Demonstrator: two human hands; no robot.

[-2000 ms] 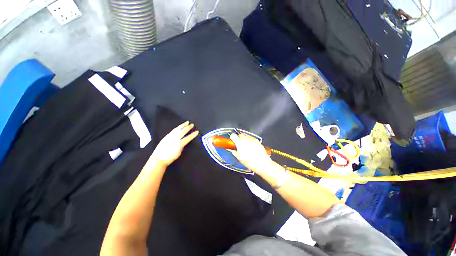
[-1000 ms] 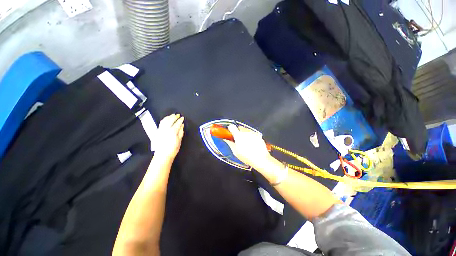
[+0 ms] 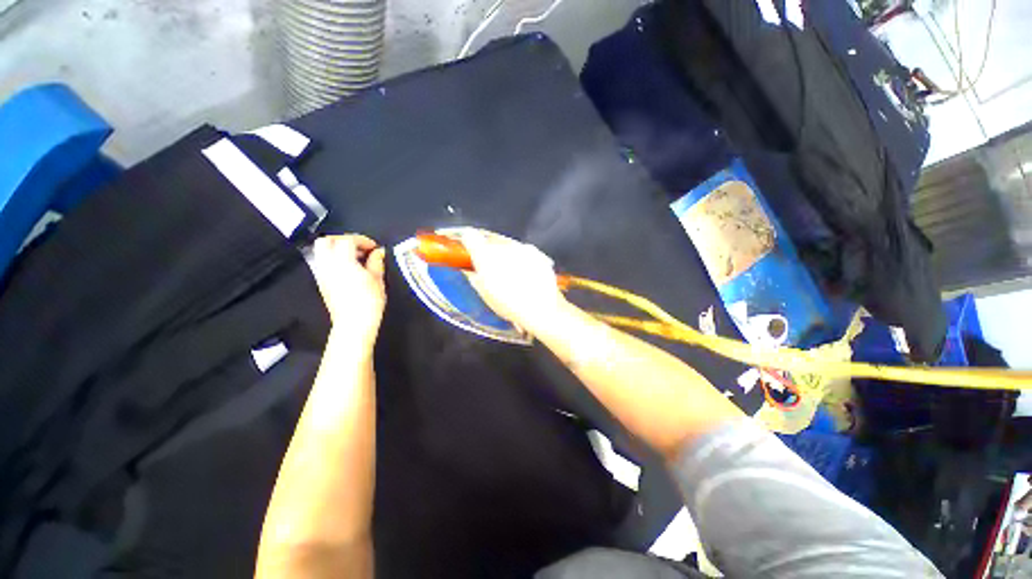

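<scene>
The steam iron (image 3: 464, 296), with a blue body, pale rim and orange handle, lies flat on the black cloth on the dark table cover. My right hand (image 3: 506, 275) is closed on its handle. My left hand (image 3: 349, 281) is just left of the iron's tip, fingers curled at the edge of the black garment piece (image 3: 158, 294); whether they pinch cloth is hard to tell. White strips (image 3: 255, 187) lie along the piece's upper edge. A small white piece (image 3: 269, 356) lies lower left, and another white strip (image 3: 613, 459) lies below the iron.
The yellow hose (image 3: 860, 371) runs right from the iron. A blue board with a tan patch (image 3: 730, 232) is at the table's right edge, near red scissor handles (image 3: 781, 388) and a white ring (image 3: 776, 328). A blue bolster (image 3: 51, 147) is far left, a grey duct (image 3: 332, 51) behind.
The iron and my right hand have moved left and up. My left hand has moved slightly left, and its fingers have curled from a flat pose. The view has shifted a little.
</scene>
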